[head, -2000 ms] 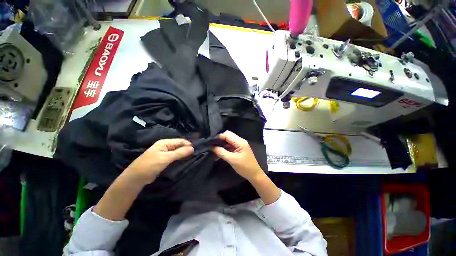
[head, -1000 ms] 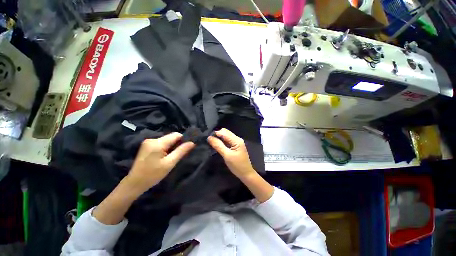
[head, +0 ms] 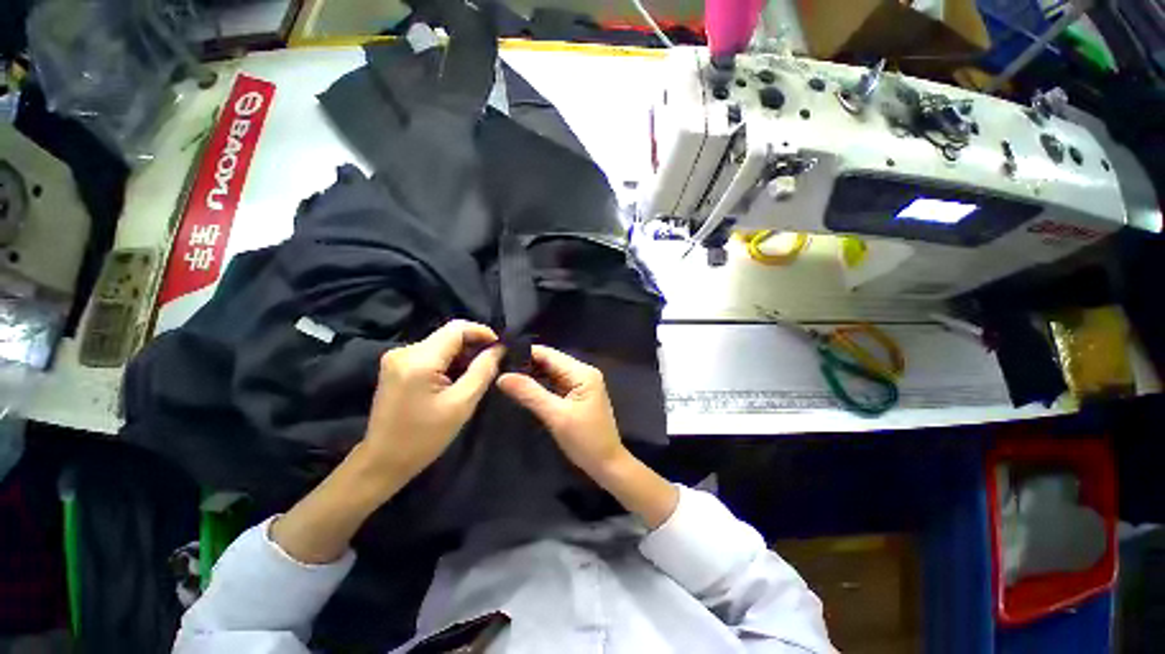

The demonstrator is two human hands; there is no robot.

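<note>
A dark garment [head: 371, 288] lies heaped on the table left of the needle and hangs over the front edge toward my lap. A small white label [head: 314, 330] shows on its left part. My left hand [head: 434, 390] pinches the dark cloth between thumb and fingertips. My right hand [head: 563, 403] pinches the same cloth just to the right, its fingertips close to the left ones. The exact edge or seam between the fingertips is too small to tell. The presser foot area [head: 658, 233] is at the garment's right edge, away from both hands.
The white sewing machine [head: 882, 179] stands at the right with its screen lit. Scissors with green and yellow-orange handles [head: 859, 371] lie right of the needle, near the table's printed ruler [head: 767, 401]. A pink thread cone [head: 732, 26] is above. A red basket [head: 1000, 537] sits below right.
My hands have come closer together at the fingertips, and the cloth between them is bunched differently. The whole view has shifted slightly, with the table and machine a little further left and up.
</note>
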